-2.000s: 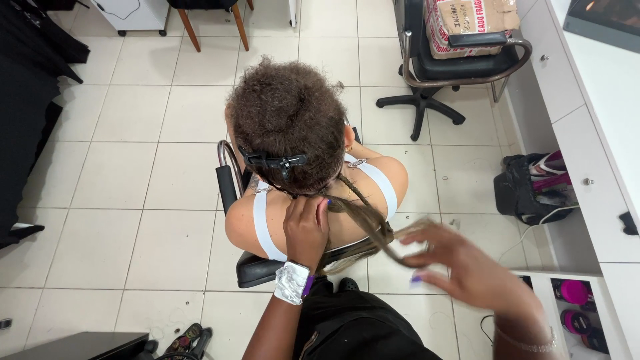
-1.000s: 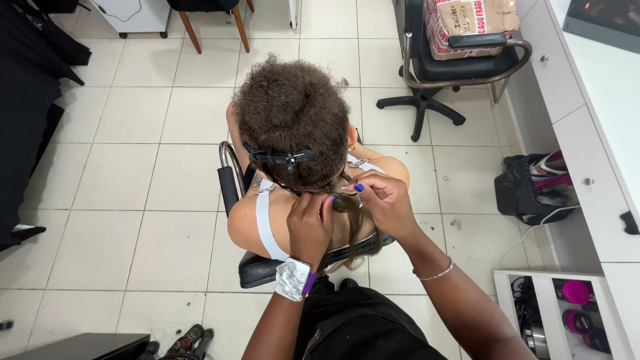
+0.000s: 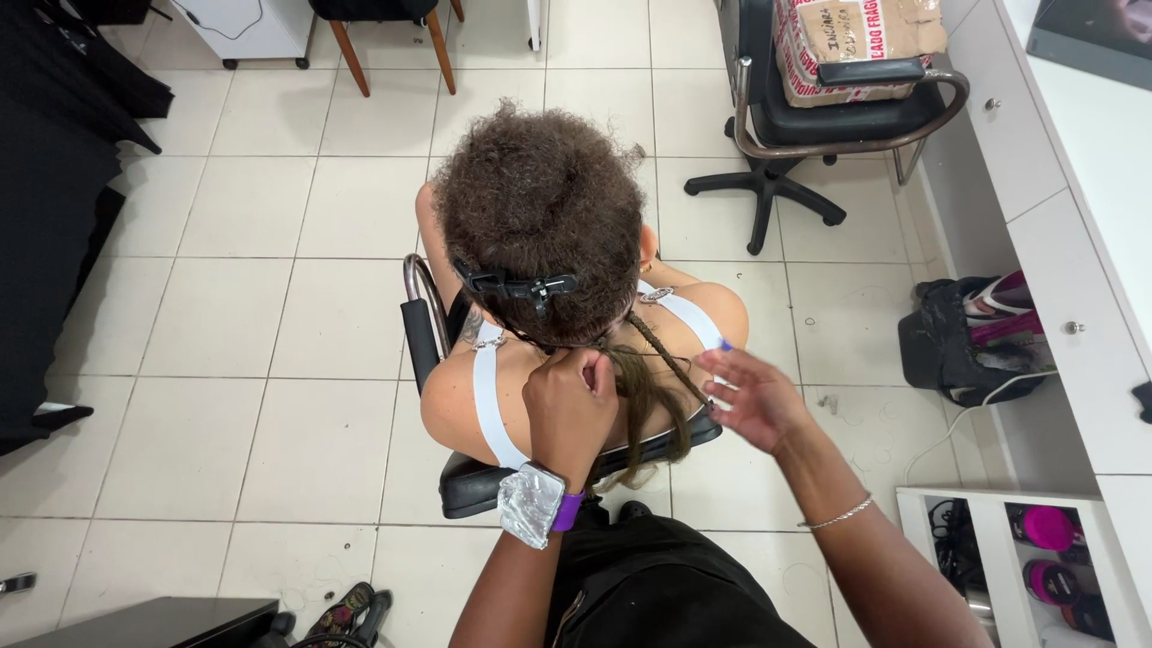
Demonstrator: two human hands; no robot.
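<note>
A person sits in a black salon chair (image 3: 472, 486), back to me, with curly brown hair (image 3: 544, 202) gathered up and a black hair clip (image 3: 517, 286) across its lower part. My left hand (image 3: 571, 405), with a foil-covered purple wristband (image 3: 535, 504) on its wrist, is closed at the nape on a section of hair. Beside it loose brown strands (image 3: 643, 405) hang down the back. One finished thin braid (image 3: 670, 360) runs over the right shoulder. My right hand (image 3: 751, 396) is off to the right near the braid's end, fingers parted; a fine strand may reach it, but I cannot tell.
A wheeled black chair (image 3: 810, 126) holds a taped cardboard box (image 3: 855, 45). White drawers (image 3: 1062, 297) line the right side, with a black bin (image 3: 954, 351) beside them and a shelf unit (image 3: 999, 504) with jars below. Black cloth (image 3: 54, 198) hangs at left.
My right hand reached out to the right, came in to the nape beside my left hand, and is now out at the right again. My left hand has stayed at the nape.
</note>
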